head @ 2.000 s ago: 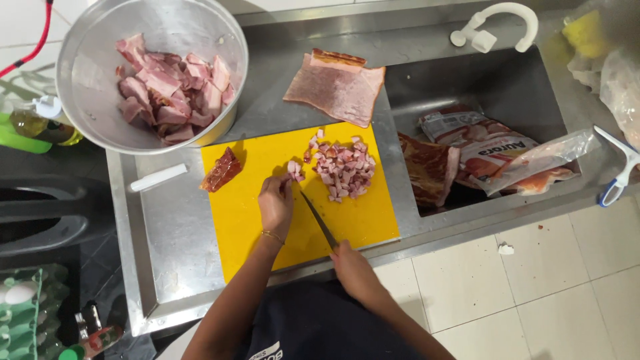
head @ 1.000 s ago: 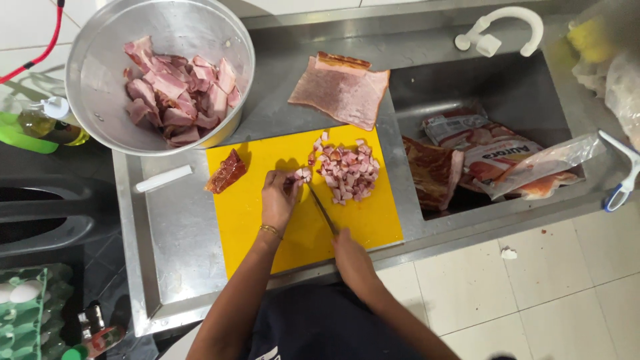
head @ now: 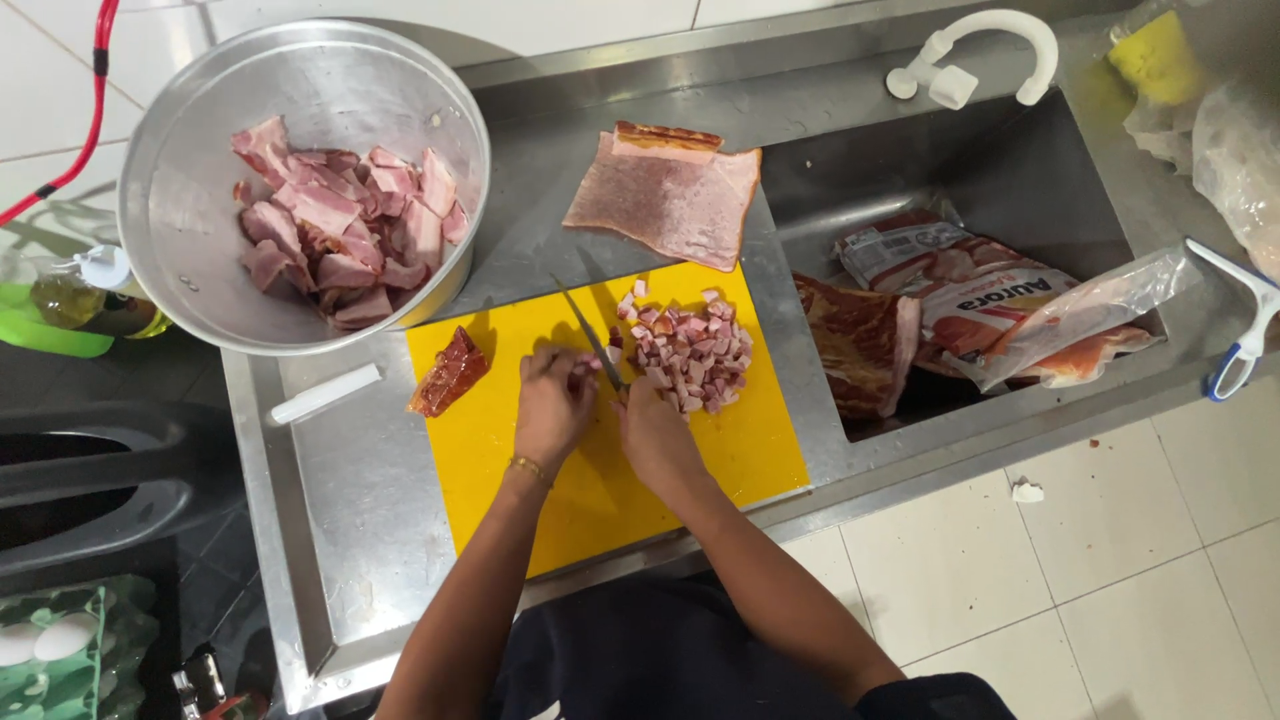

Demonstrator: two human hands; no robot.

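Observation:
On a yellow cutting board (head: 490, 510) lies a heap of diced bacon (head: 695, 350). My right hand (head: 655, 435) grips a knife (head: 592, 335), its blade pointing up and left between my left hand and the heap. My left hand (head: 556, 400), with a thin bracelet at the wrist, has its fingertips on a small piece of bacon (head: 592, 362) beside the blade. A dark reddish bacon chunk (head: 450, 373) rests at the board's left. Above the board, a flat bacon slab (head: 670, 190) lies on the steel counter.
A large aluminium pot (head: 470, 150) with cut bacon pieces stands at upper left, a white knife sheath or handle-like object (head: 325, 393) below it. At right, the sink (head: 1040, 160) holds a bacon slab (head: 855, 345) and packaged meat (head: 990, 290) under a white faucet (head: 1040, 50). An egg carton (head: 60, 650) sits lower left.
My right hand has moved up the board with the knife. The blade, earlier low between my hands, now reaches farther up, toward the board's top edge.

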